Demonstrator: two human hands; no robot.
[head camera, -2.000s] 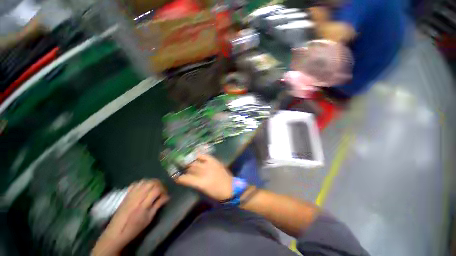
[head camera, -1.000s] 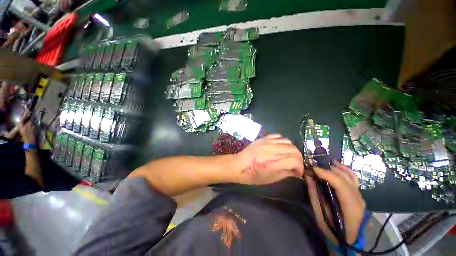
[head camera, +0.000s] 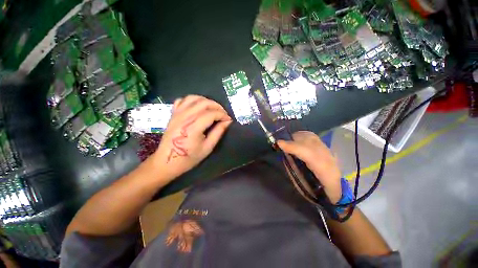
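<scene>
A single green and silver-white circuit board (head camera: 240, 98) lies on the dark green mat. My left hand (head camera: 191, 128), with red marks on its back, has its thumb and a finger together beside the board's lower left edge; anything between them is too small to tell. My right hand (head camera: 314, 159), with a blue wrist strap (head camera: 346, 193), holds a soldering iron (head camera: 268, 135), its metal tip by the board's lower right corner. A dark pen-like piece (head camera: 264, 107) extends beyond that hand, right of the board. Dark-red components (head camera: 149, 146) lie in a pile beside my left hand.
Overlapping boards (head camera: 97, 78) stand at left, with a pale one (head camera: 151, 118) by my left hand. Fanned boards (head camera: 335, 47) cover the upper right. Board racks (head camera: 21, 204) are far left. Black cable (head camera: 385, 152) loops past the bench edge, near a white tray (head camera: 398, 123).
The view has turned and shifted towards the bench. My left hand's fingertips now show beside the board; a second ago they were close to my right hand. The iron remains in my right hand.
</scene>
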